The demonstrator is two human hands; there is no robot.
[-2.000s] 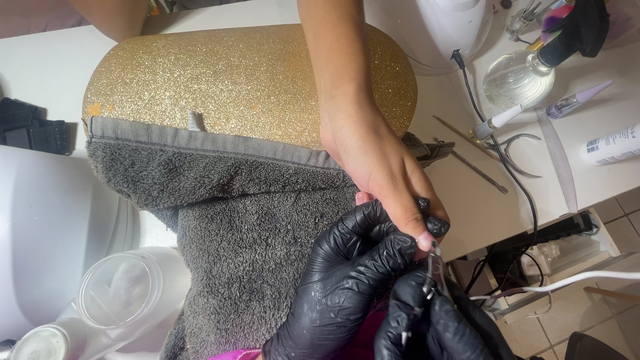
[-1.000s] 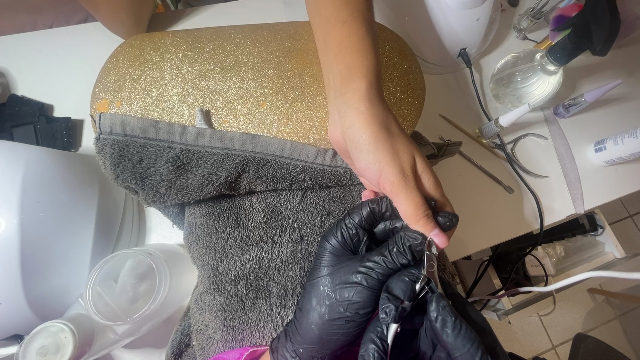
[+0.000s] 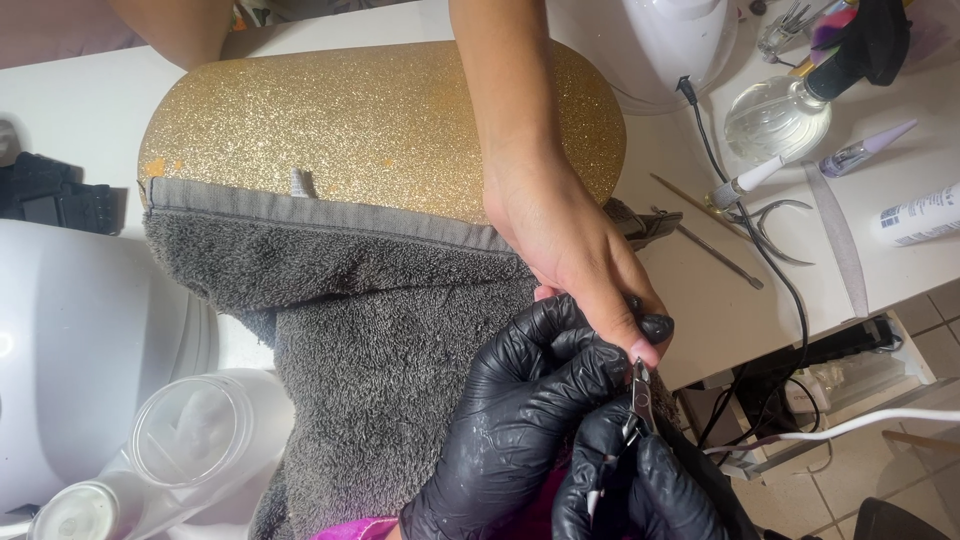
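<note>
My left hand (image 3: 517,405), in a black glove, holds another person's hand (image 3: 570,225) by the fingers, near its thumb. In my right hand (image 3: 637,472), also gloved in black, is a pair of metal cuticle nippers (image 3: 642,397). The tips of the nippers are at the nail of the person's thumb (image 3: 643,351). The person's forearm lies across a gold glitter armrest (image 3: 337,120). A dark grey towel (image 3: 375,352) hangs from the armrest and lies beneath my left hand.
At the right are a glass spray bottle (image 3: 780,120), a nail file (image 3: 840,240), a metal pusher (image 3: 720,259), a polish bottle (image 3: 727,196) and a black cable (image 3: 787,289). An open drawer (image 3: 911,349) is below. Clear plastic containers (image 3: 191,431) stand at the lower left.
The nippers have turned more upright in my right hand, with their tips still at the person's thumb. My left hand keeps its hold.
</note>
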